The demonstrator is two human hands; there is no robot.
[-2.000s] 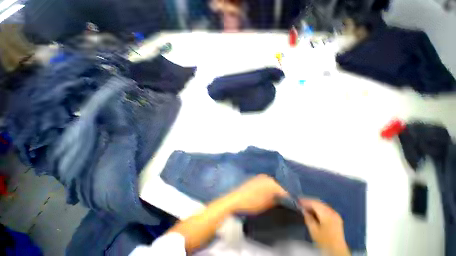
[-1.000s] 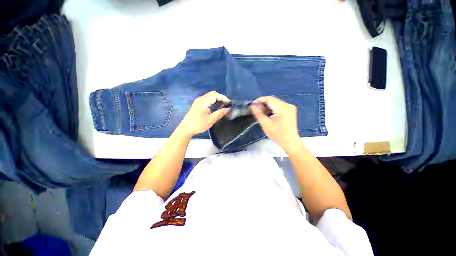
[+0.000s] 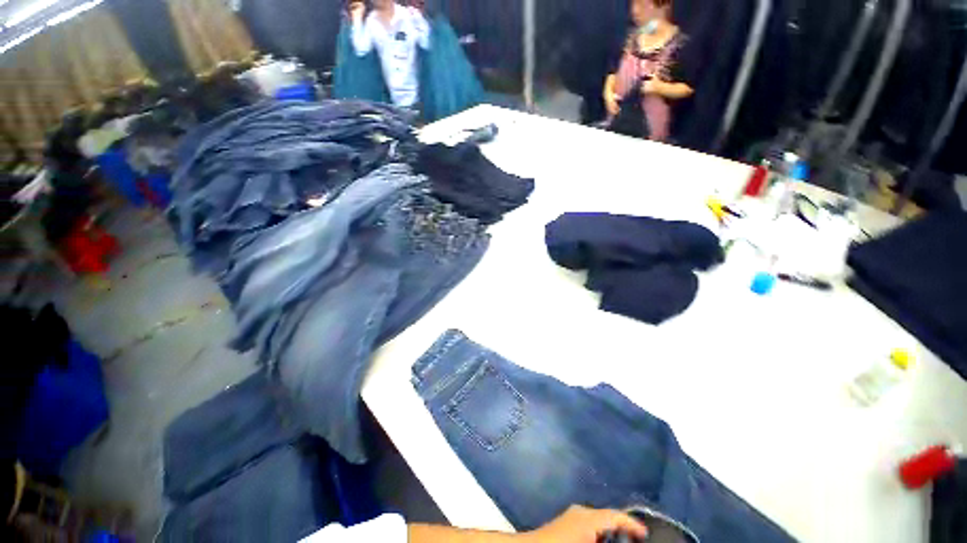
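Note:
A pair of mid-blue jeans (image 3: 573, 430) lies flat on the white table, waistband at the left and back pocket facing up. My left hand (image 3: 596, 524) is at the bottom edge, partly cut off. Its curled fingers grip the rim of an opened leg hem (image 3: 670, 519), whose inside looks dark. A small dark thing shows at the fingertips; I cannot tell what it is. My right hand is out of the picture.
A large jeans heap (image 3: 318, 228) hangs over the table's left edge, with folded jeans (image 3: 239, 456) low beside it. A dark garment (image 3: 642, 255) lies mid-table. Bottles, a red spool (image 3: 928, 467) and dark cloth (image 3: 917, 276) are at right. Two people stand beyond.
The view has swung up and to the left, so the jeans and my left hand sit lower in the picture. My right hand, seen earlier at the hem, has left the picture.

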